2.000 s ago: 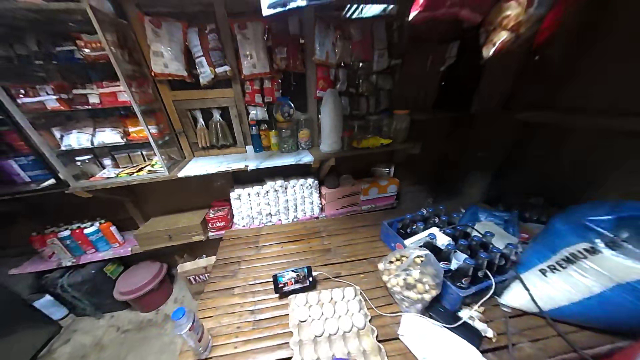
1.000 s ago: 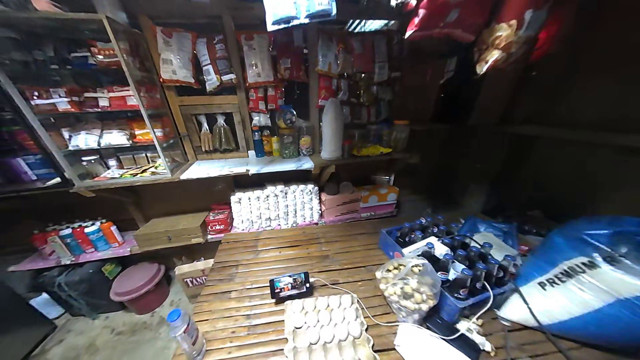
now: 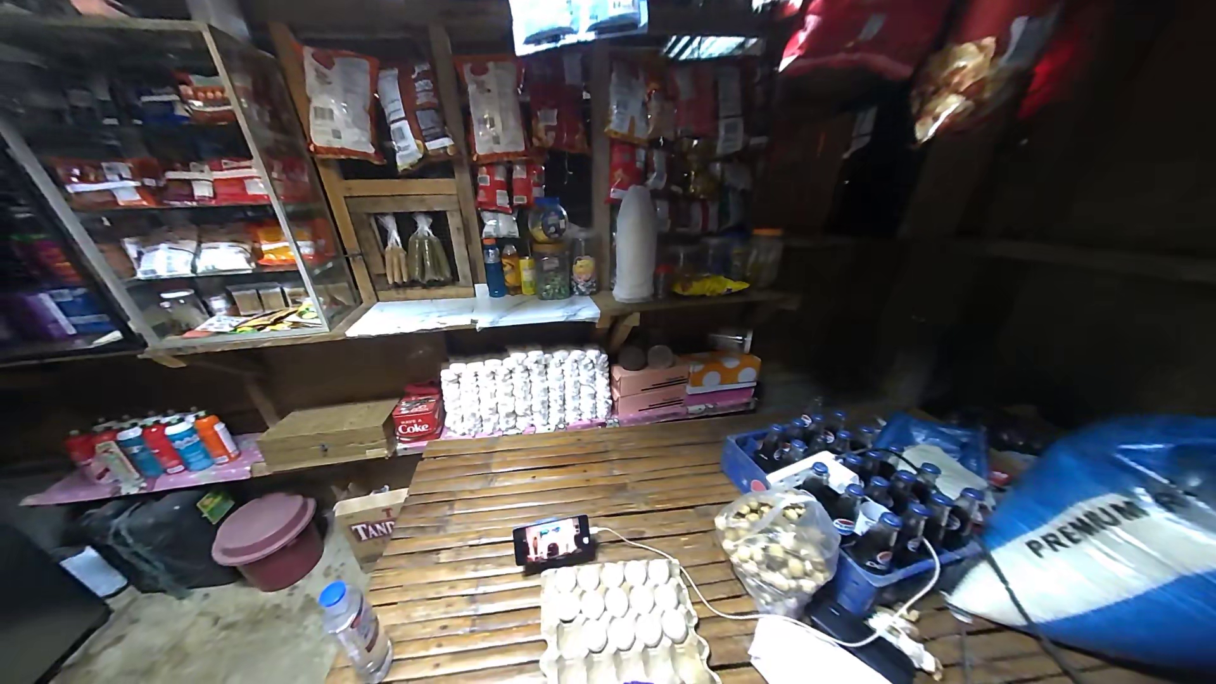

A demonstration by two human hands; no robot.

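Note:
Neither of my hands shows in the head view. A carton egg tray (image 3: 622, 617) with rows of pale eggs lies on the bamboo-slat table (image 3: 494, 475), cut off by the lower edge of the view. Just behind it a phone (image 3: 553, 541) stands propped up with a lit screen and a white cable (image 3: 665, 560) running off to the right. A knotted clear plastic bag (image 3: 779, 546) full of small round speckled things sits right of the tray. At the table's left edge stands a clear plastic bottle (image 3: 357, 632) with a blue cap.
Blue crates (image 3: 864, 579) of capped glass bottles and a blue-and-white sack (image 3: 1092, 551) occupy the right side. Behind the table are a stacked white pack (image 3: 525, 391), cartons (image 3: 722, 370) and a shelf (image 3: 532, 309) with jars. A lidded maroon bucket (image 3: 269, 541) stands on the floor at left.

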